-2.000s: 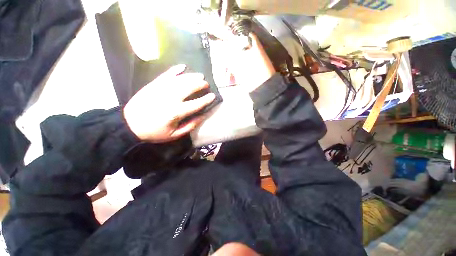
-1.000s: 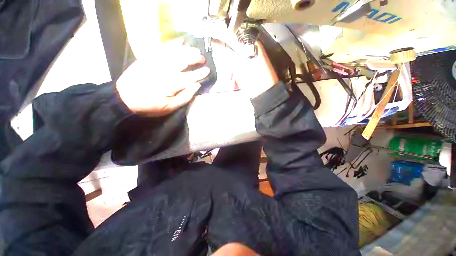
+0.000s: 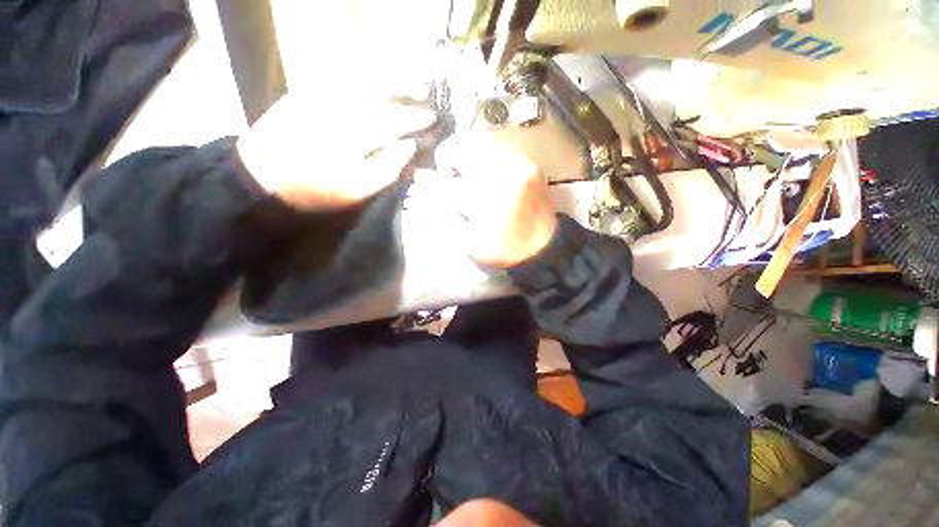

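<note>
Dark cloth [image 3: 335, 266] lies under my left hand and forearm and hangs toward the front edge of the sewing table. My left hand [image 3: 327, 152] rests on the cloth left of the needle area, with its fingertips near the needle. My right hand [image 3: 494, 196] is just right of the needle area, low on the table. Glare washes out both hands' fingers and the needle area [image 3: 445, 98], so their grip cannot be told. The cream sewing machine head [image 3: 680, 62] with blue lettering is at the top right.
Dark shears [image 3: 644, 185] and thin tools with reddish handles [image 3: 716, 149] lie right of my right hand. A black fan [image 3: 906, 196] stands at the far right. A green container [image 3: 865, 314] is below it. Dark garment cloth [image 3: 88, 113] hangs at the upper left.
My right hand has moved down and left from beside the machine head, uncovering the shears. My left hand has moved up toward the needle over the two seconds, and the cloth has shifted with it.
</note>
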